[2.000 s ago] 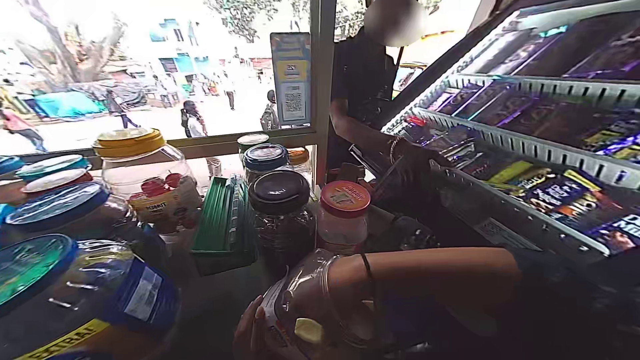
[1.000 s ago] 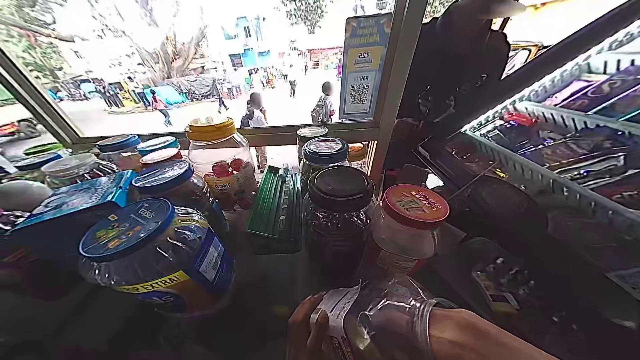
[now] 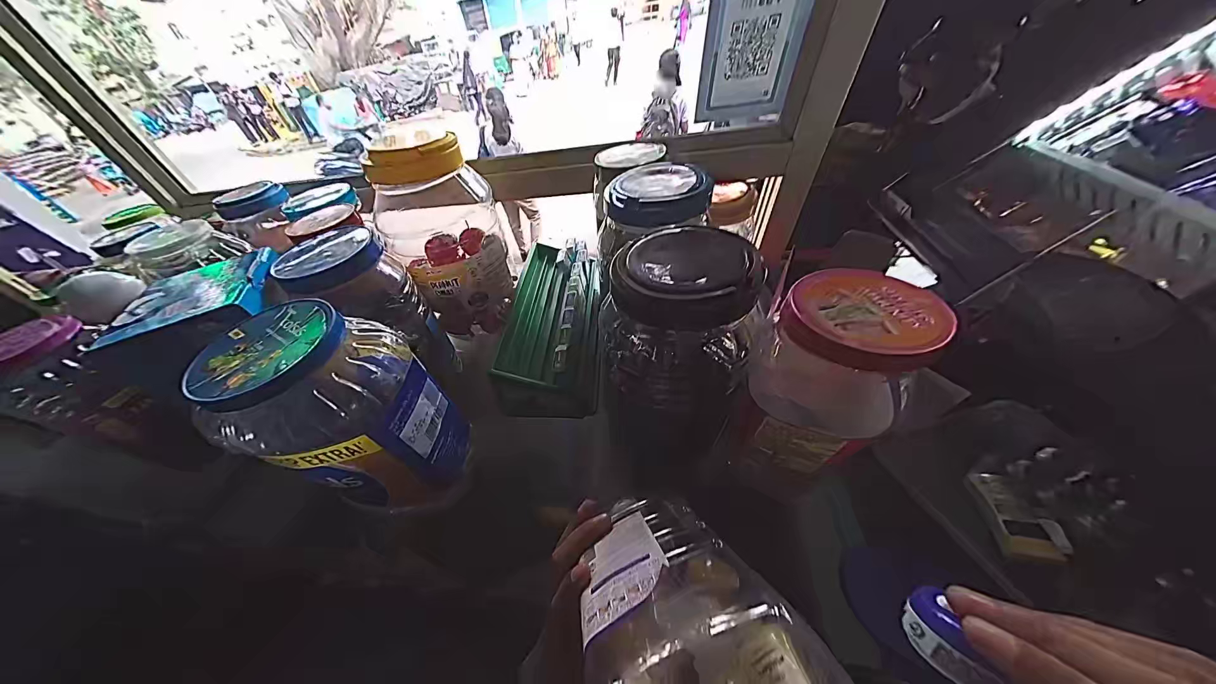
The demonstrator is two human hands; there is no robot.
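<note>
My left hand point(image 3: 577, 570) grips a clear plastic jar point(image 3: 703, 608) with a white label at the bottom middle; the jar leans and a few wrapped items show inside. At the lower right my right hand point(image 3: 1073, 641) has its fingertips on a blue, white-edged lid point(image 3: 940, 632), apart from the jar; whether the fingers grip the lid or rest on it is not clear. Ahead stand a jar with a black lid point(image 3: 689, 271), a jar with a red-orange lid point(image 3: 872, 315) and a green ribbed tray point(image 3: 546, 332).
Left, a large blue-lidded jar point(image 3: 332, 418) lies tilted near a blue box point(image 3: 190, 294). A yellow-lidded jar point(image 3: 437, 218) stands by the window frame point(image 3: 807, 114). At right are a white rack point(image 3: 1121, 180) and a yellow-edged packet point(image 3: 1021, 522). People are outside.
My right hand was in or at the mouth of the clear jar; now it is to the right, at the blue lid. My left hand still holds the jar. The view has turned right-side objects outward.
</note>
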